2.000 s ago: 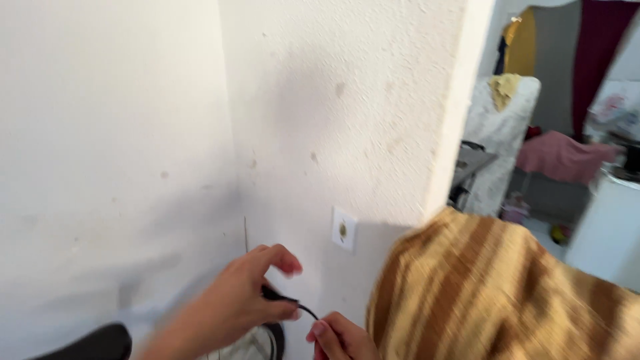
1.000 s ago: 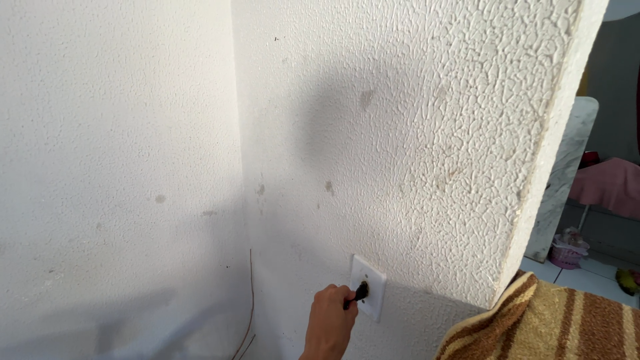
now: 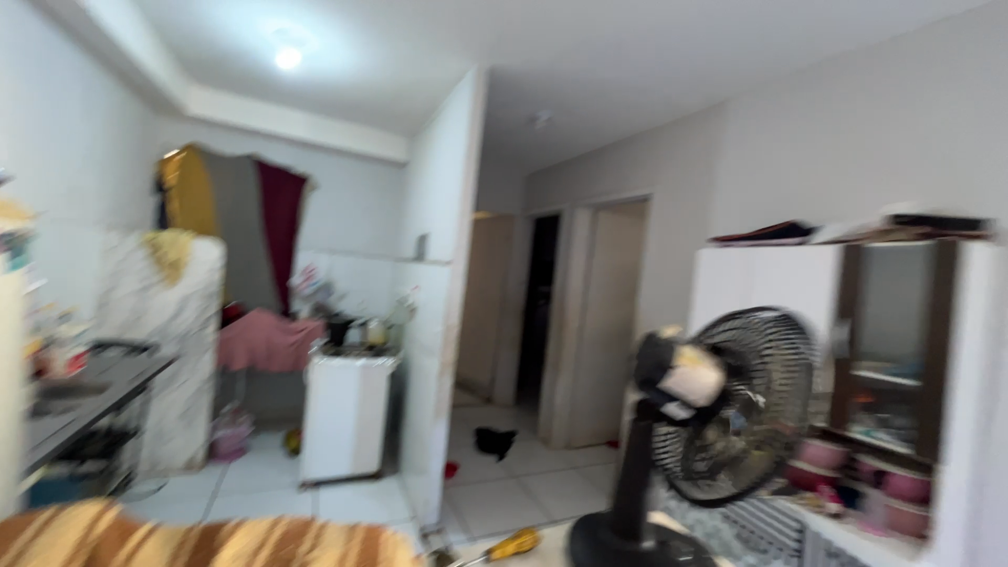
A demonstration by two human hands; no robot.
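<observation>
Neither of my hands shows in the head view at this moment, so what they hold is hidden. A black pedestal-type fan (image 3: 728, 405) with a round grille stands at the right on a light surface. Left of its base lies a screwdriver with a yellow handle (image 3: 513, 545). Along the bottom left edge is a brown and cream striped cloth (image 3: 197, 543). The picture is blurred.
A white stove (image 3: 346, 417) and a dark sink counter (image 3: 94, 402) stand in the kitchen at left. A partition wall (image 3: 441, 307) divides it from a hallway with doorways. At right is a white cabinet (image 3: 768, 279) with pink containers (image 3: 906, 488).
The view has swung far to the right, away from the textured wall and its outlet. A hand was holding a black plug at that outlet one second ago; no hand is in view now.
</observation>
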